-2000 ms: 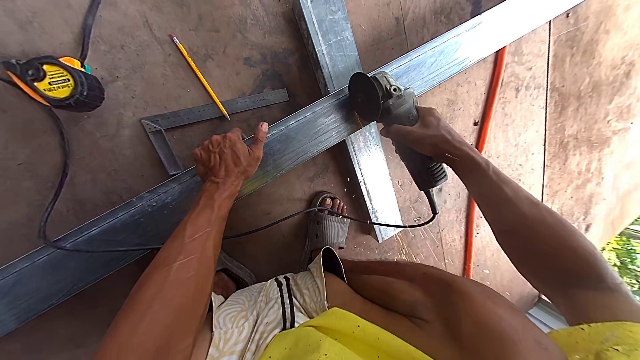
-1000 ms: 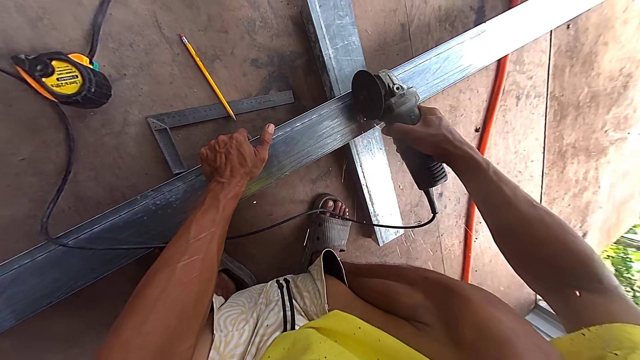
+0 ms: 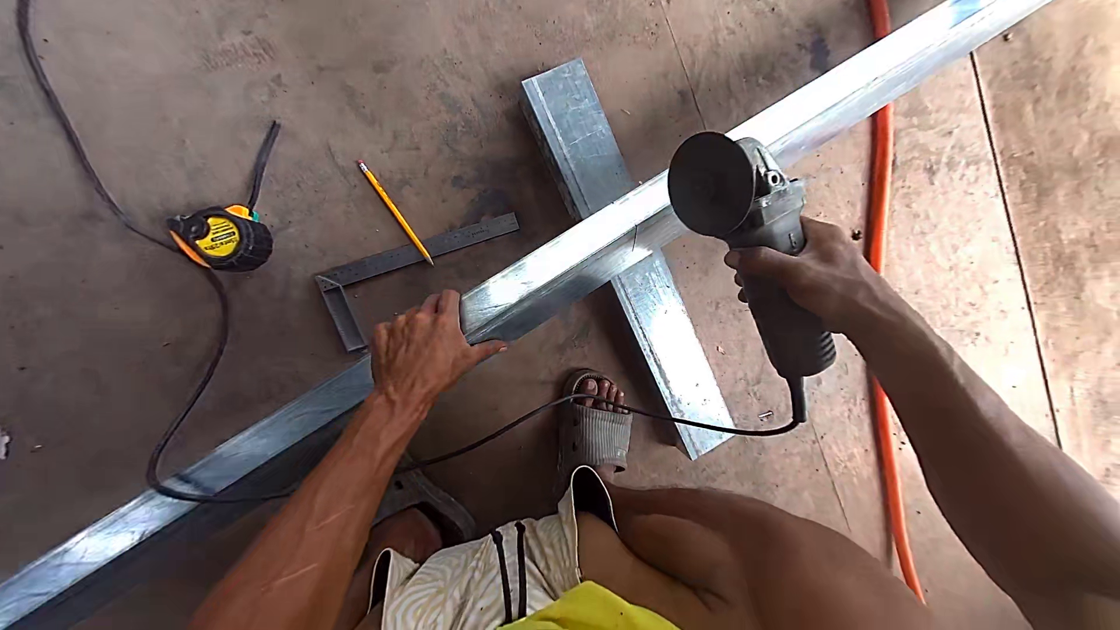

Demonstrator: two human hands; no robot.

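Observation:
My left hand (image 3: 424, 346) grips a long galvanized metal channel (image 3: 569, 254) with its fingers over the far edge and the thumb on the near side. The channel runs diagonally across the view and lies over a shorter metal piece (image 3: 661, 324). In my right hand (image 3: 818, 276) is an angle grinder (image 3: 779, 262), its dark disc facing up beside the channel, to the right of the crossing. A thin dark line shows on the channel's side just left of the disc. Whether the disc touches the metal, I cannot tell.
A try square (image 3: 420, 254) with a yellow pencil (image 3: 394, 210) across its blade lies beyond the channel. A tape measure (image 3: 221, 238) is at the left. The grinder's black cord (image 3: 499, 433) loops over my sandalled foot and the channel. An orange hose (image 3: 882, 219) runs down the right.
The long channel has been tipped, so another face now shows. The grinder has come off the spot on the channel where it was before. My left hand has shifted its hold.

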